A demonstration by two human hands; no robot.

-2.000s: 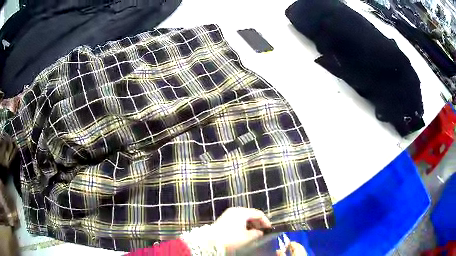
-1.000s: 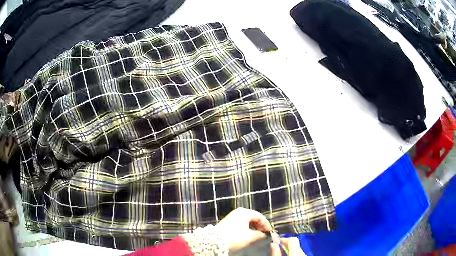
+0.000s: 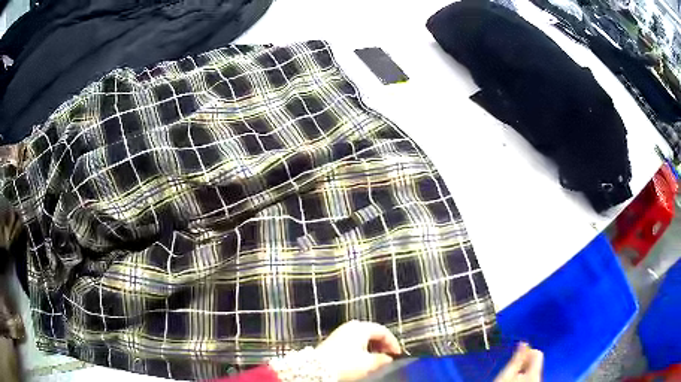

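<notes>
A black plaid garment (image 3: 276,224) with white and yellowish check lines lies spread and wrinkled in front of me. My left hand (image 3: 358,349), with a red sleeve and a pearly cuff, pinches its near edge at the bottom of the view. My right hand (image 3: 523,364) is beyond the garment's lower right corner, cut off by the bottom edge. Its fingertips are close together; whether they hold anything cannot be told. Two short tabs or flap pieces show on the plaid cloth.
A folded black garment (image 3: 538,101) lies on the white table (image 3: 440,127) at the right. A dark phone (image 3: 381,66) lies beyond the plaid cloth. A large black pile (image 3: 127,56) is at the upper left. A blue bin (image 3: 579,298) and a red object (image 3: 648,216) stand beyond the right edge.
My right hand has moved right, away from my left hand, after being close beside it. The metal glint at its fingers no longer shows. My left hand stays at the near edge.
</notes>
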